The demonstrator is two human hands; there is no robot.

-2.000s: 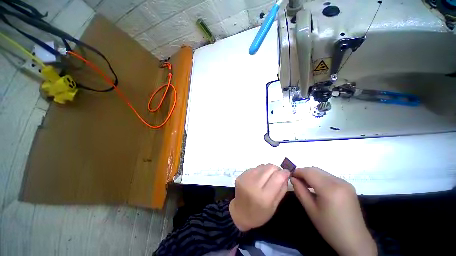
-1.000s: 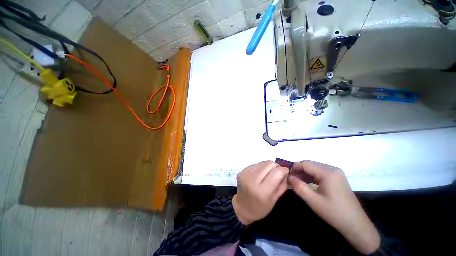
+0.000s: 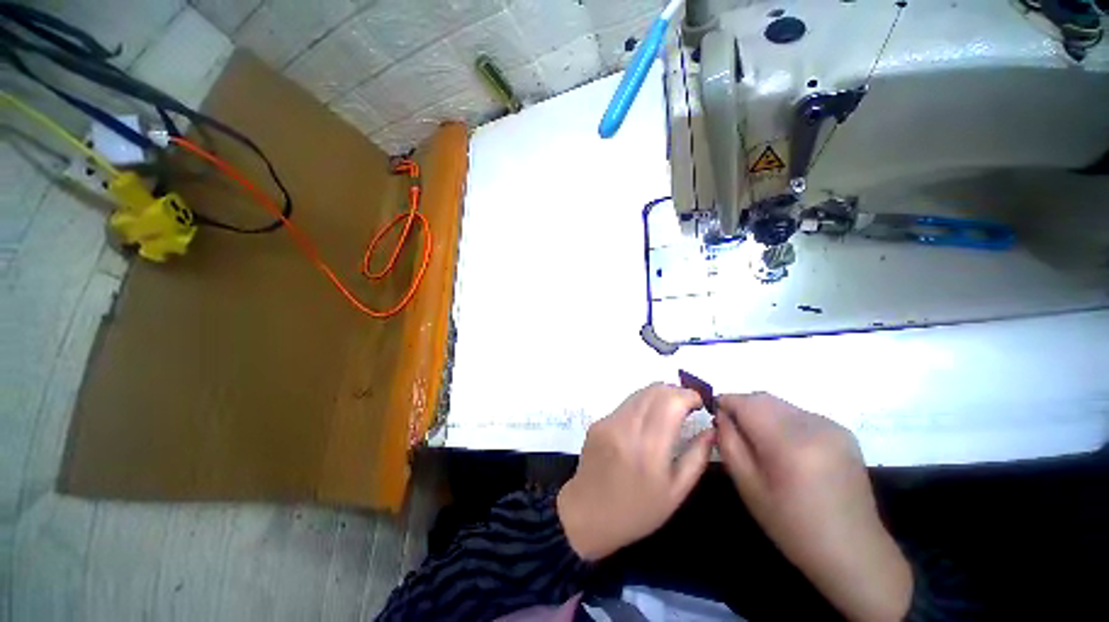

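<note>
A small dark reddish-brown tab (image 3: 696,386), perhaps a label, is pinched between my fingertips at the front edge of the white table. My left hand (image 3: 635,468) holds it from the left, with thumb and forefinger close together. My right hand (image 3: 797,480) holds it from the right, its fingertips against the left ones. The lower part of the tab is hidden by my fingers. Black cloth (image 3: 997,529) lies below the table edge, in my lap and to the right.
The sewing machine head (image 3: 900,122) stands beyond my hands, with blue-handled snips (image 3: 961,231) on its bed. A light-blue stick (image 3: 635,88) hangs left of the head. At left are a cardboard sheet (image 3: 231,352), orange cord (image 3: 319,264) and yellow plug (image 3: 155,219).
The tab has turned between my fingertips and its upper end sticks up differently. My left fingers have shifted and bent. The hands stay at the table's front edge.
</note>
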